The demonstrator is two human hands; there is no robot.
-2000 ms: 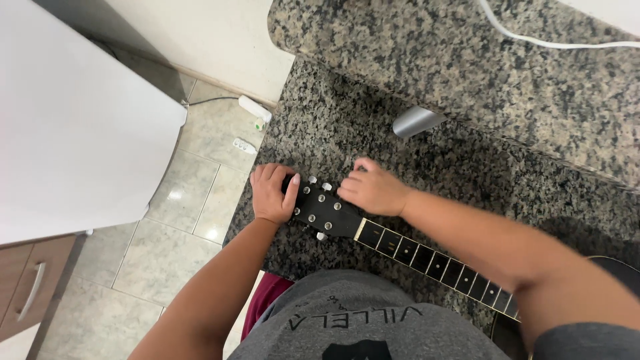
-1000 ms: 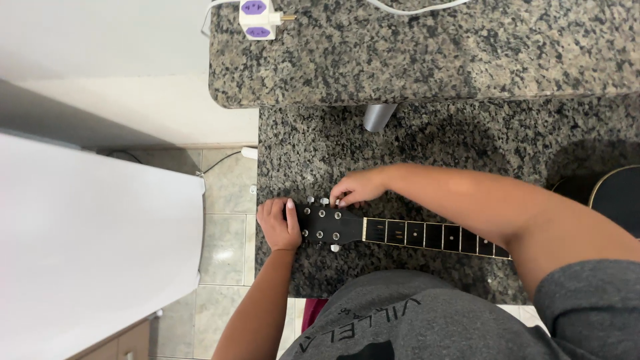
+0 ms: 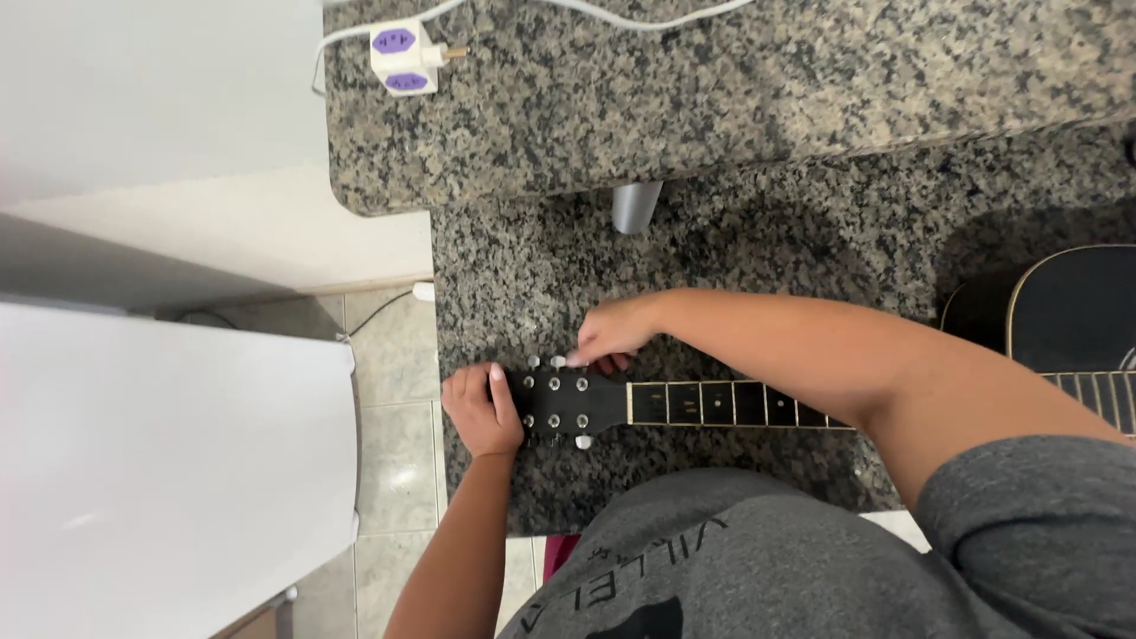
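Note:
A black acoustic guitar lies across the lower granite counter, its body (image 3: 1074,311) at the far right and its headstock (image 3: 568,401) at the centre. My left hand (image 3: 484,410) grips the headstock's left end, with the thumb on top and the fingertips over the far edge. At the headstock's upper edge, the thumb and fingers of my right hand (image 3: 617,333) are closed around a tuning peg that they mostly hide. Beside them, another tuning peg (image 3: 557,361) shows its pale button. No strings can be made out on the fretboard (image 3: 737,403), which my right forearm partly covers.
A raised granite ledge (image 3: 550,115) runs along the top, bearing a white multi-outlet plug adapter (image 3: 405,58) and a white cable (image 3: 657,24). Beneath its edge stands a grey metal cylinder (image 3: 635,209). A large white surface (image 3: 177,470) is at left, beyond the tiled floor (image 3: 395,453).
My right hand has come down from just above the headstock's edge onto a tuning peg. My left hand stays on the headstock's end. The view has turned and shifted.

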